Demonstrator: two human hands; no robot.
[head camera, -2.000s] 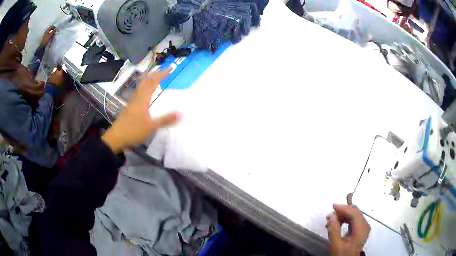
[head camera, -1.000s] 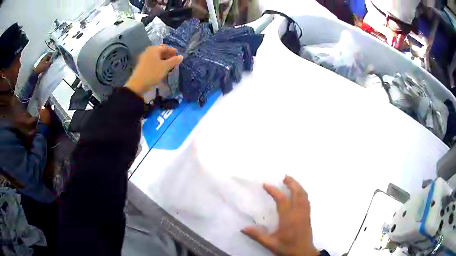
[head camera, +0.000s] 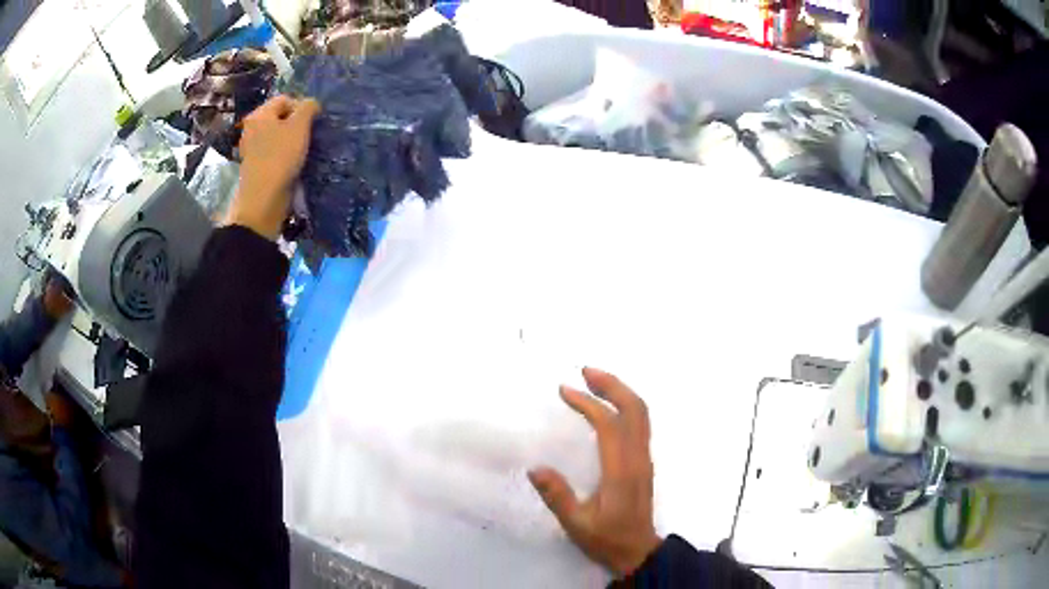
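A bundle of sewn navy strips (head camera: 385, 127) lies fanned out at the far left of the white table. My left hand (head camera: 274, 155) reaches to its left edge, with thumb and fingers closed at the dark cloth. My right hand (head camera: 610, 483) is over the near middle of the table, fingers apart and empty. The white sewing machine head (head camera: 920, 397) stands at the right, with the thread snips (head camera: 911, 568) lying below it.
Scissors with green and yellow loops (head camera: 962, 515) lie by the machine. A steel flask (head camera: 980, 219) stands behind it. A white trough (head camera: 552, 58) of bags and cloth runs along the back. A grey machine with a round grille (head camera: 140, 274) and part of a person are at left.
The view has turned, bringing the flask into sight. My left hand has reached out to the bundle's left edge. My right hand has moved from beside the machine to the middle, its fingers spread.
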